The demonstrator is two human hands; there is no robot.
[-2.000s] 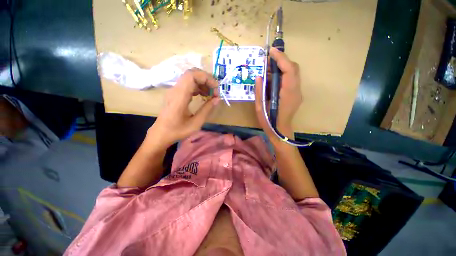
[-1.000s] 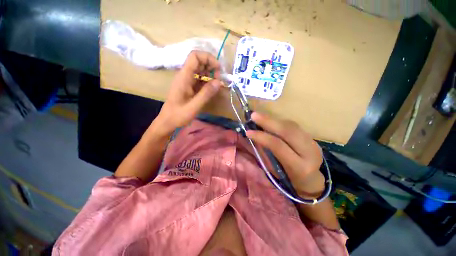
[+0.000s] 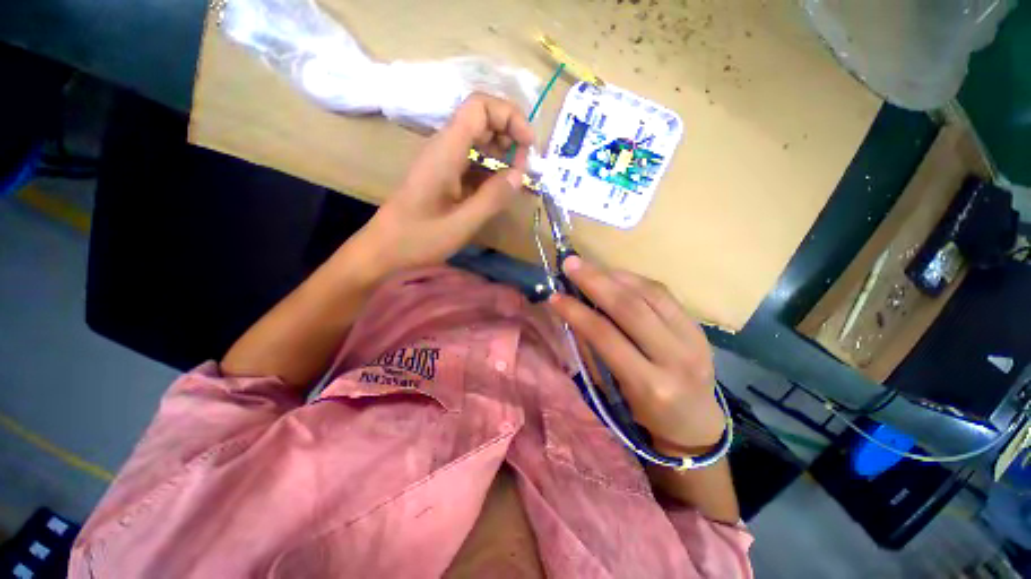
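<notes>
The white housing (image 3: 621, 201) lies open side up on the tan work mat, with a green-blue circuit board (image 3: 625, 164) inside. My left hand (image 3: 469, 181) is at its left and pinches a gold-yellow strip (image 3: 488, 162). A thin green lead wire (image 3: 547, 91) runs up from my left fingers towards another gold piece (image 3: 568, 59) by the housing's top. My right hand (image 3: 644, 351) holds the soldering iron (image 3: 563, 247), its tip up at my left fingertips by the housing's lower left edge. A thin white feed tube loops over my right wrist. The exact contact at the tip is too bright to tell.
A white bagged bundle (image 3: 384, 88) lies on the tan mat (image 3: 735, 170) at left. Cloudy clear plastic (image 3: 893, 45) is at the upper right. The brown side tray (image 3: 865, 305) at right holds a pale stick and a dark holder (image 3: 967, 238). Dark specks lie on the mat's far part.
Since two seconds ago, my right hand has moved from beside the housing to below it, bringing the iron's tip to my left fingers. Since one second ago, the hands have barely changed; the view has turned.
</notes>
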